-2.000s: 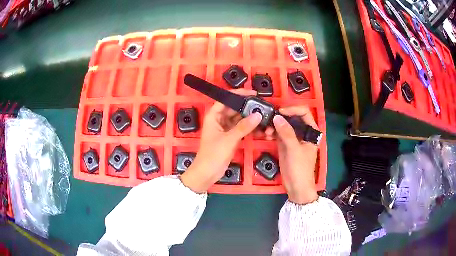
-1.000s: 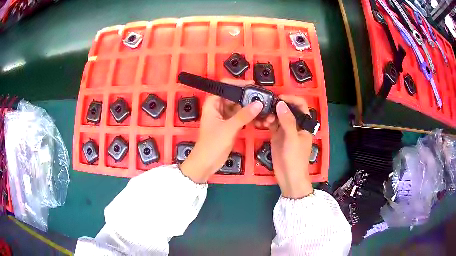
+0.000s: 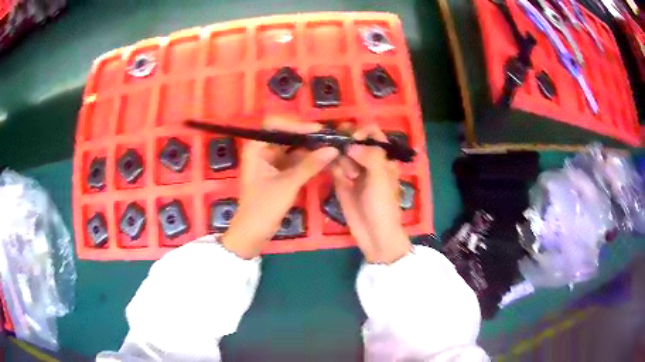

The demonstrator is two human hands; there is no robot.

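An assembled watch (image 3: 326, 139) with black bands on both sides is held edge-on above the orange-red tray (image 3: 212, 240). My left hand (image 3: 272, 180) grips the watch body and the start of the long band, which points left. My right hand (image 3: 368, 187) pinches the watch at the short band on the right. The short band's end (image 3: 401, 150) sticks out past my right fingers. The fingers hide part of the watch, and the frame is blurred. Dark watch bodies (image 3: 173, 154) lie in several tray pockets around and partly under my hands.
Silver watch bodies (image 3: 141, 65) sit in the upper row. A black strap pile (image 3: 495, 191) lies right of the tray, beside crumpled clear bags (image 3: 569, 212). Another clear bag (image 3: 32, 247) is at the left edge. A second tray (image 3: 566, 92) with watches stands at upper right.
The watch has tilted from showing its sensor back to nearly edge-on. My hands are still on it. The whole view has shifted, so tray and hands appear farther left.
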